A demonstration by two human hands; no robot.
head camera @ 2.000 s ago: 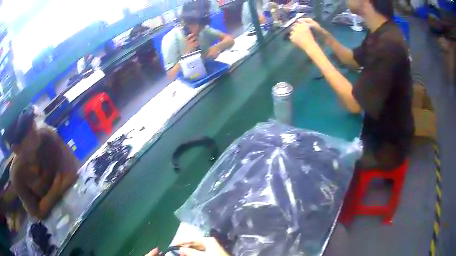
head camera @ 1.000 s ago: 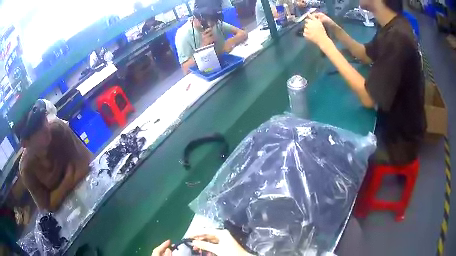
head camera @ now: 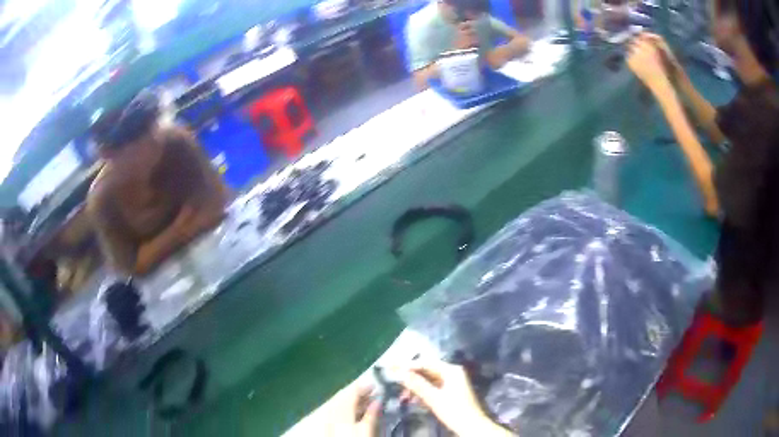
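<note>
The view is blurred. My right hand (head camera: 444,394) is at the bottom centre, its fingertips closed on a small black part (head camera: 384,388). My left hand (head camera: 357,410) is on the other side of that part, its fingers at its edge, cut off below by the picture's rim. The part's exact shape cannot be told. Both hands are over a white sheet (head camera: 329,414). A large clear plastic bag (head camera: 589,299) full of black parts lies right beside my right hand.
A green belt (head camera: 342,316) runs beyond the sheet, with one black headband (head camera: 433,210) on it and another black arc (head camera: 201,384) at lower left. A silver can (head camera: 609,166) stands behind the bag. Other people sit across and at right; a blue tray (head camera: 478,92) is opposite.
The camera has turned left, so the scene sits further right and a second black arc shows at lower left. Both hands still hold the part and now show more fully.
</note>
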